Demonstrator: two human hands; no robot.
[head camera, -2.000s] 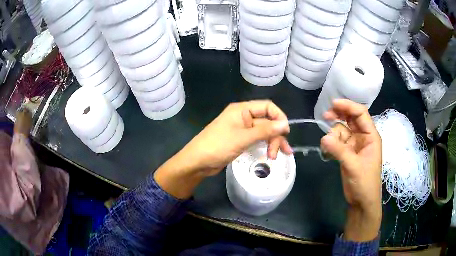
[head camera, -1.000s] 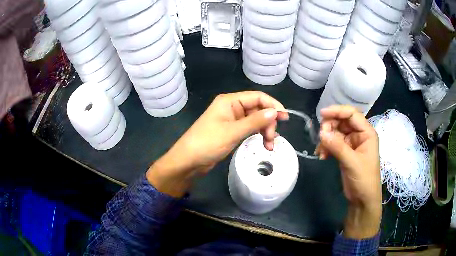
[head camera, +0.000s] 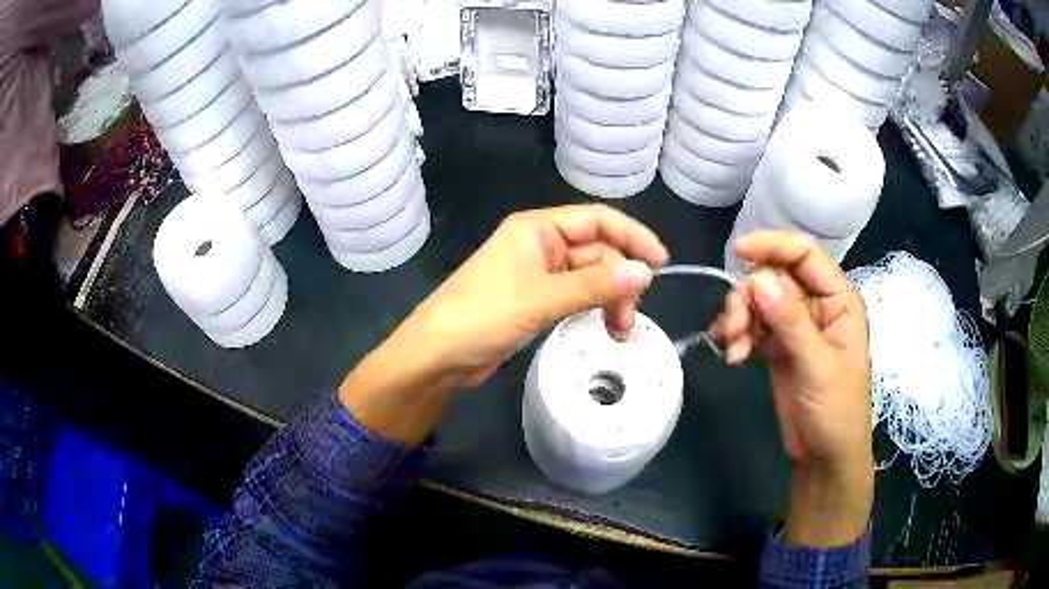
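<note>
A thin translucent sealing ring (head camera: 697, 272) is stretched between my two hands, above and right of a white housing. My left hand (head camera: 541, 288) pinches the ring's left side between thumb and fingers. My right hand (head camera: 805, 345) pinches its right side. The glossy white housing (head camera: 575, 443) stands upright on the dark tabletop, its round centre hole facing up. A lower fingertip of my left hand is at the housing's top rim. Part of the ring is hidden behind my fingers.
Tall stacks of housings (head camera: 328, 150) stand at left and centre back (head camera: 610, 104). Shorter stacks stand left (head camera: 224, 276) and right (head camera: 811, 178). A sealing-ring pile (head camera: 926, 362) lies right. A square frame (head camera: 506, 58) is at the back. A person's pink sleeve (head camera: 29, 104) shows upper left.
Both hands stay near the housing, and the ring's shape between them has changed. My right fingers have shifted along it. The pink-sleeved person has moved from lower left to upper left.
</note>
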